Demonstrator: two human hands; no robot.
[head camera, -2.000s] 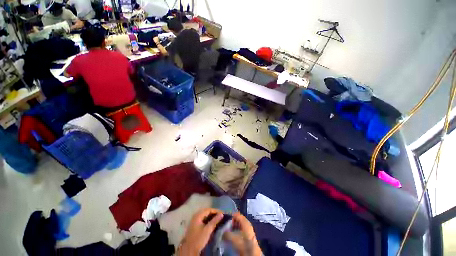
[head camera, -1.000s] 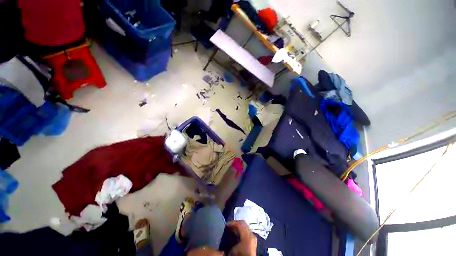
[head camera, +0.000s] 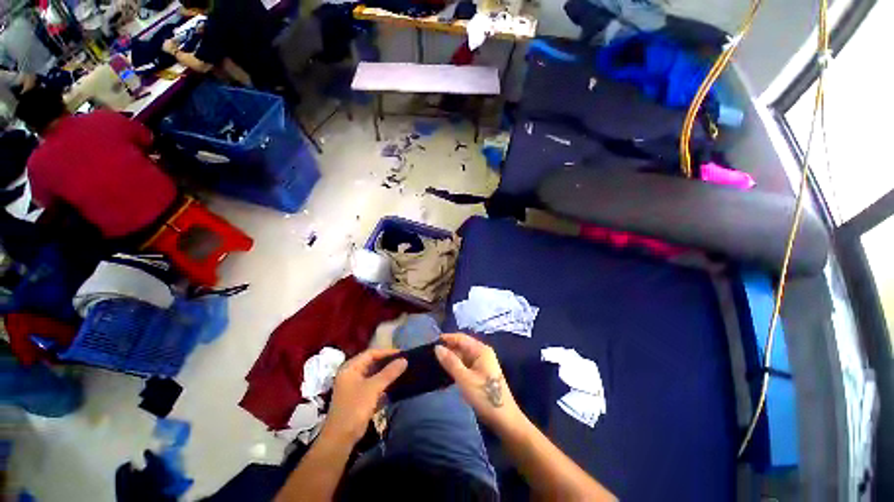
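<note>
My left hand (head camera: 360, 387) and my right hand (head camera: 472, 371) hold a small dark cut piece (head camera: 420, 372) between them, above my lap. Thumbs and fingers pinch it at its two sides. Two groups of thin pale pieces lie on the navy ironing table: a fanned stack (head camera: 496, 311) just beyond my right hand, and a looser spread (head camera: 578, 384) to the right of it.
A blue crate with beige cloth (head camera: 423, 269) stands at the table's left corner. Dark red cloth (head camera: 316, 338) lies on the floor at left. A grey padded roll (head camera: 686, 211) lies across the table's far side. A yellow hose (head camera: 784, 265) hangs at right. People sit at machines at upper left.
The view has swung back and the table shows more fully. Both hands are now clearly in view, raised over my lap with the dark piece stretched between them.
</note>
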